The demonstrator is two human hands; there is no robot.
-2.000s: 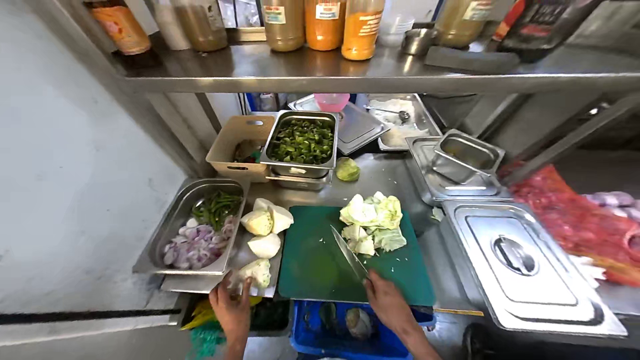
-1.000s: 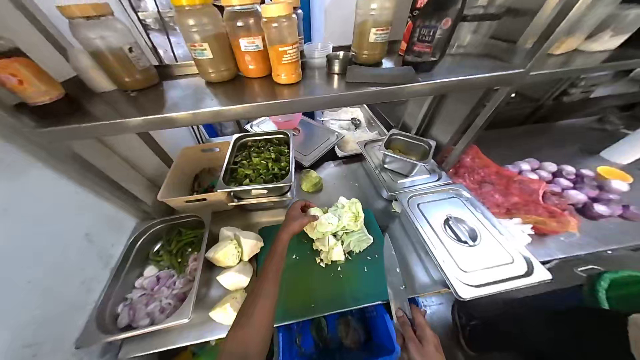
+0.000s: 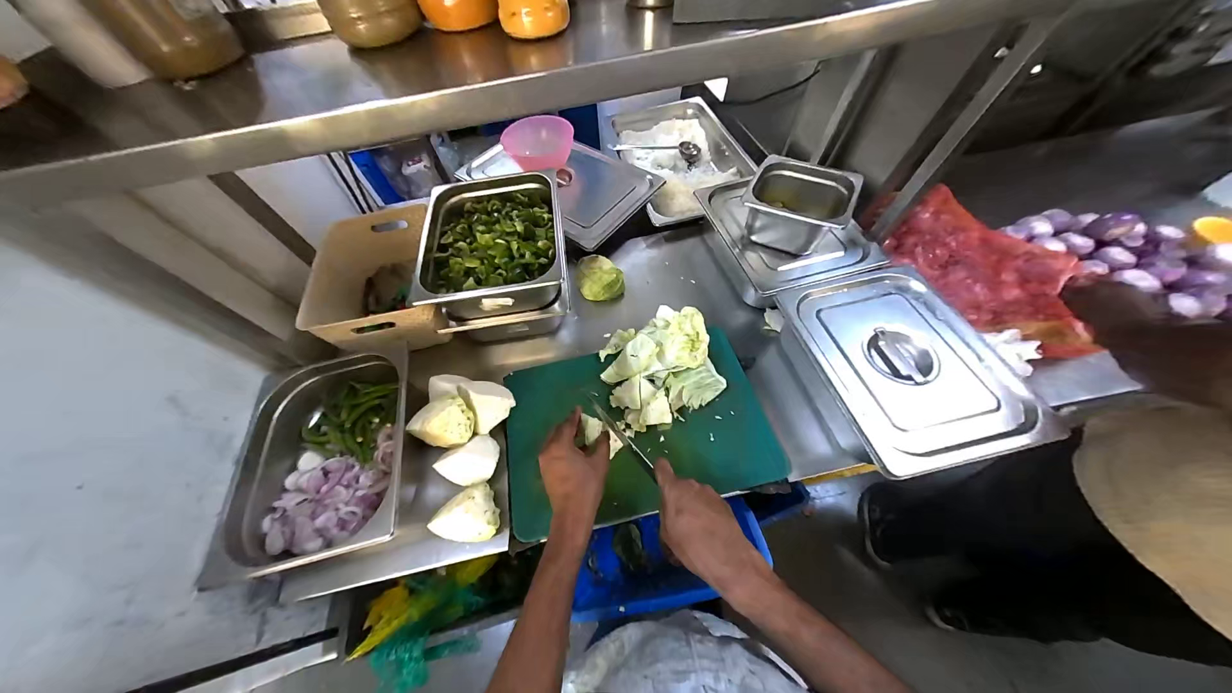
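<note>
On the green cutting board, my left hand holds a small piece of cabbage with its fingertips. My right hand grips the handle of a kitchen knife, its blade slanting up and left against that piece. Cut cabbage lies heaped just beyond the blade. Left of the board stand several cabbage wedges. At the far left a steel pan holds green chillies and chopped onions.
A steel pan of chopped greens and a small cabbage stand behind the board. To the right is a lidded steel pan. A steel shelf crosses above. Another person stands at the right, near onions.
My left hand has moved from the cabbage heap to the board's near left part. The knife has moved from the board's right edge to the piece at my left hand.
</note>
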